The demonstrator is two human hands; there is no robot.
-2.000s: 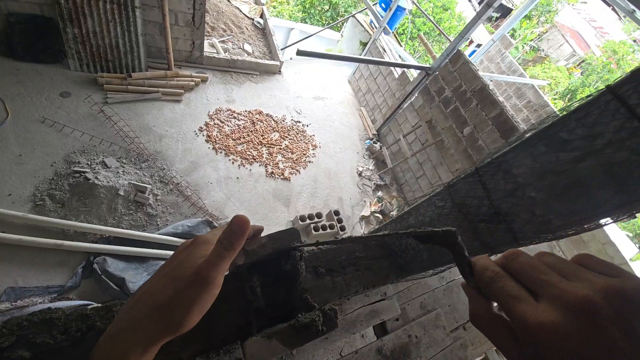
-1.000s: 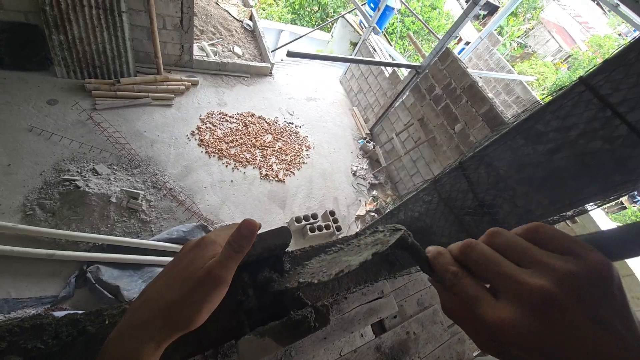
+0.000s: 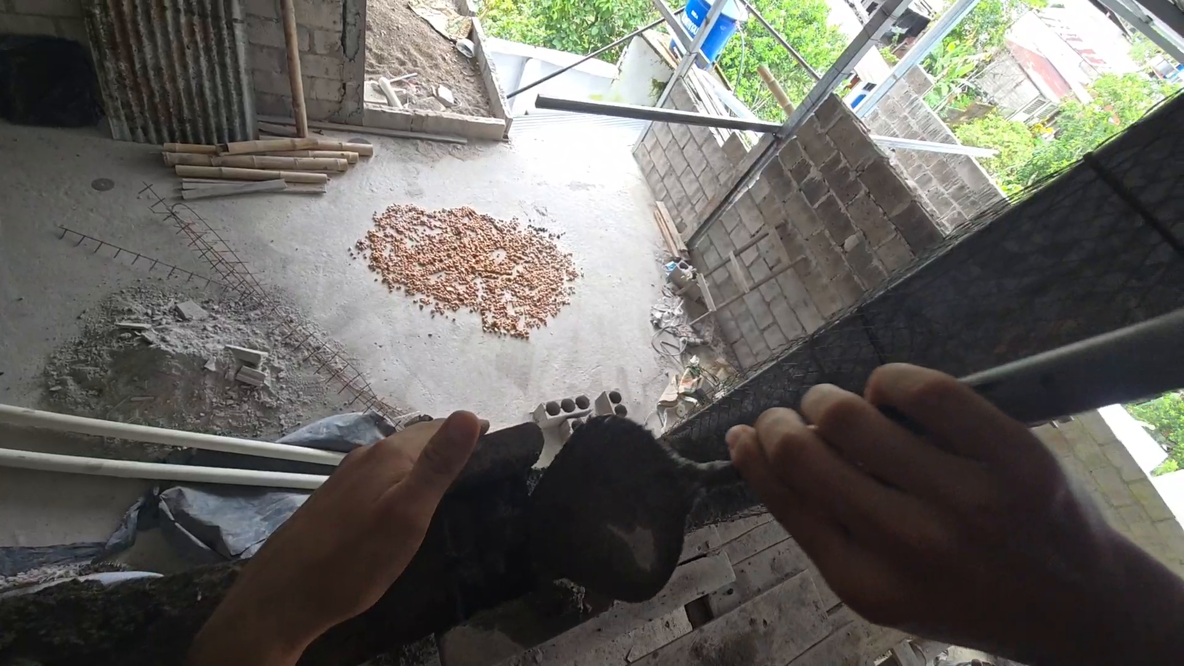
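My right hand (image 3: 888,490) grips the handle of a rounded masonry trowel (image 3: 615,509) at the lower right. The trowel's dark blade lies over the top of a narrow, dark ledge (image 3: 444,546), with a lighter patch on its face. To the left, my left hand (image 3: 361,527) rests on a dark, flat-edged piece (image 3: 504,453) on that ledge, thumb raised; whether its fingers close round the piece is hidden. A grey metal tube (image 3: 1082,361) runs behind my right hand to the right edge.
Far below, a concrete floor (image 3: 444,379) holds scattered brown pieces (image 3: 472,268), bamboo poles (image 3: 259,166), rebar frames (image 3: 250,296) and a rubble heap (image 3: 166,361). White pipes (image 3: 166,435) stretch from the left. Hollow blocks (image 3: 564,407) lie beyond the ledge; a block wall (image 3: 814,203) stands right.
The trowel has turned, so its broad blade face now shows over the ledge, where earlier it was seen edge-on. My left hand has stayed in about the same place.
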